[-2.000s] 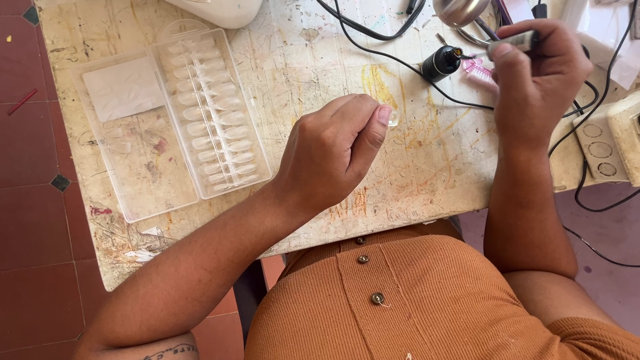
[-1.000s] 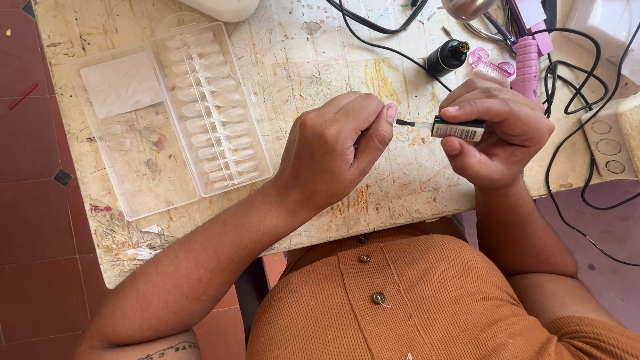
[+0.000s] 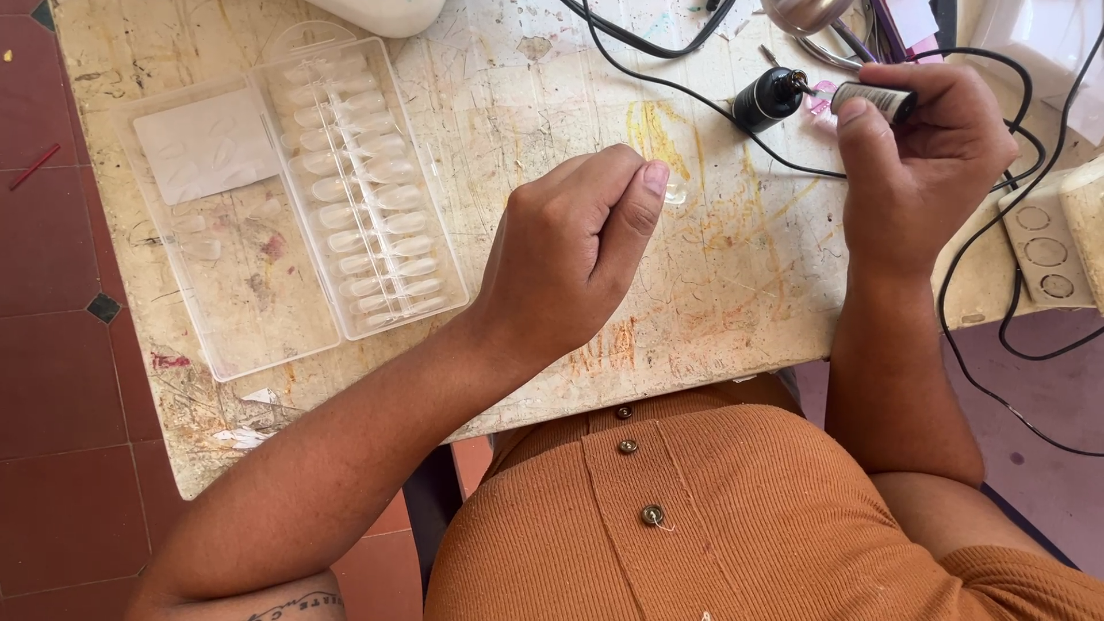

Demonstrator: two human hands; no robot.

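Observation:
My left hand (image 3: 573,250), curled above the middle of the table, pinches a clear nail tip (image 3: 675,191) that sticks out beyond the thumb. Between the thumb and fingers of my right hand (image 3: 914,164) is the brush cap (image 3: 873,102) of a nail product, its brush at the mouth of the open dark bottle (image 3: 769,99). The bottle stands on the table just left of that hand. To the left of my left hand lies an open clear plastic case (image 3: 398,172) with rows of nail tips, and a few loose tips are in its other half.
Black cables (image 3: 681,88) cross the table behind the bottle and hang down at the right. A pink brush (image 3: 821,108) lies behind the cap, with a metal lamp part (image 3: 804,10) farther back. A power strip (image 3: 1045,246) is at the right, a white object (image 3: 379,10) at the back edge.
My right hand has moved right and back with the brush cap, from beside my left thumb to the bottle's mouth. My left hand has stayed about where it was.

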